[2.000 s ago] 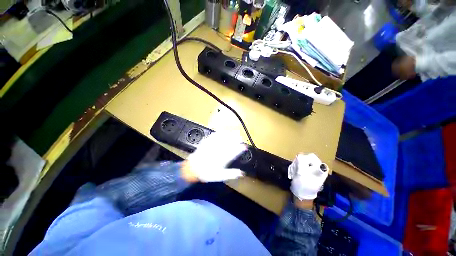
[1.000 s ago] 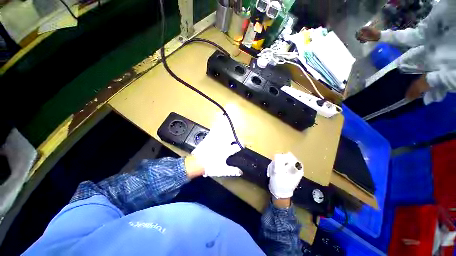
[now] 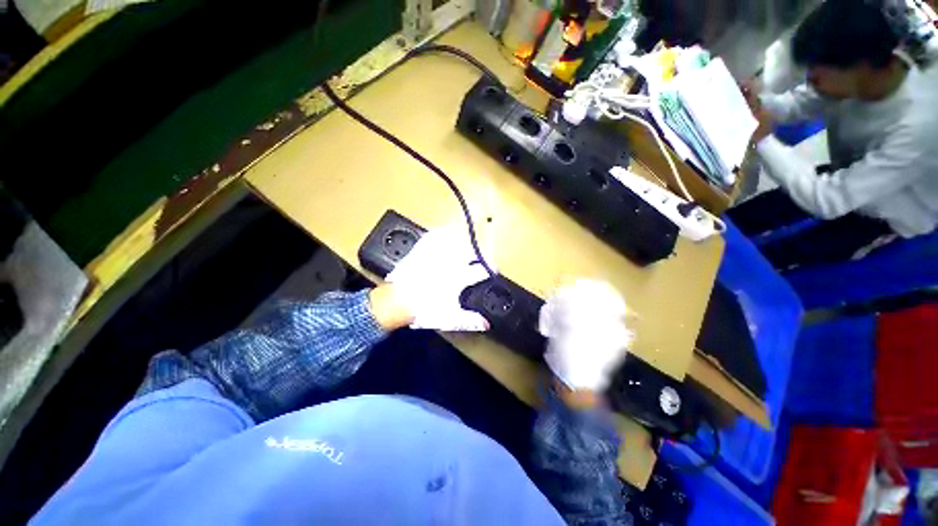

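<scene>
A black power strip (image 3: 499, 300) lies slantwise along the bench's near edge, round outlets facing up. My gloved left hand (image 3: 437, 279) grips it near its left end, with one outlet showing to each side of the hand. My gloved right hand (image 3: 586, 334) is a blurred fist over the strip's right part; the test plug in it is hidden by glove and blur. A black cord runs from the back left to the strip beside my left hand. A black test socket box (image 3: 669, 399) with a pale round face sits at the strip's right end.
Black power strips (image 3: 566, 170) lie at the back of the bench, with a white extension strip (image 3: 669, 205) behind. Papers (image 3: 705, 113) stand back right. Blue bins (image 3: 777, 329) and red bins (image 3: 828, 478) are at the right. A person (image 3: 864, 154) sits beyond, upper right.
My right hand has moved left along the strip, away from the test socket box, and its plug's dark end no longer shows. My left hand stays on the strip. The view has shifted.
</scene>
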